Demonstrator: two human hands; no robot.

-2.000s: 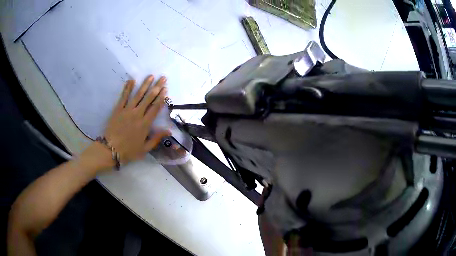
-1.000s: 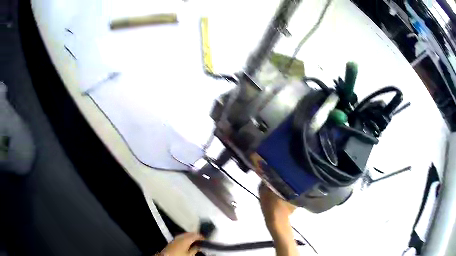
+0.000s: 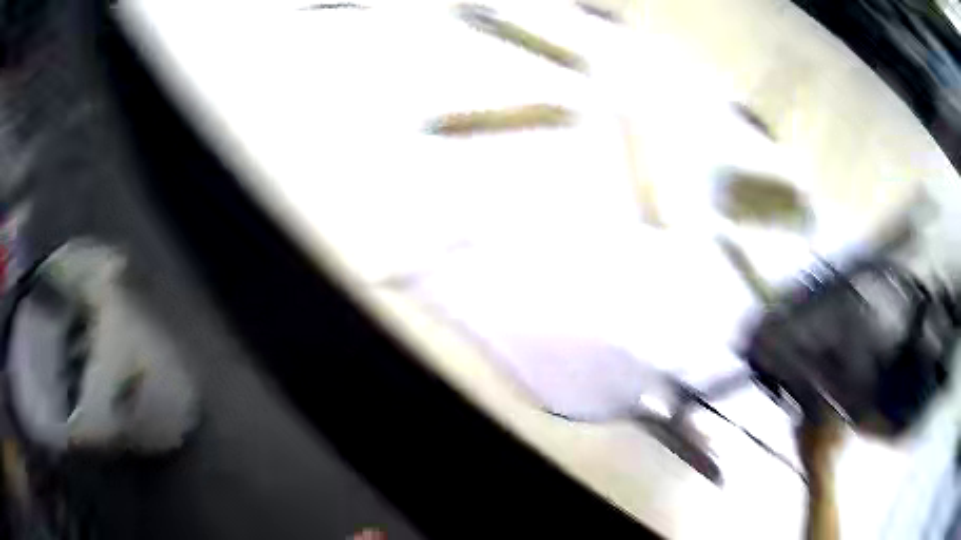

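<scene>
The picture is heavily blurred. The dark straight knife cutting machine (image 3: pixel 843 348) stands at the right. Its base plate (image 3: pixel 685 448) shows at the rounded end of the marker paper (image 3: pixel 569 369). My right hand (image 3: pixel 820 438) reaches up to the machine from below, seen mostly as wrist and forearm; its fingers are hidden at the machine. Only a small skin-coloured bit of my left hand (image 3: pixel 369 535) shows at the bottom edge, cut off by the picture.
Bar weights (image 3: pixel 506 119) lie on the pale lay, with a block weight (image 3: pixel 764 198) near the machine. The curved table edge (image 3: pixel 348 280) runs diagonally down to the right. Beside it is dark floor (image 3: pixel 274 454) with a pale, unclear object (image 3: pixel 105 353) at the left.
The view has swung left, so the machine appears farther right and smaller. My left hand was spread on the paper, then by a dark strip; now it is almost out of the picture.
</scene>
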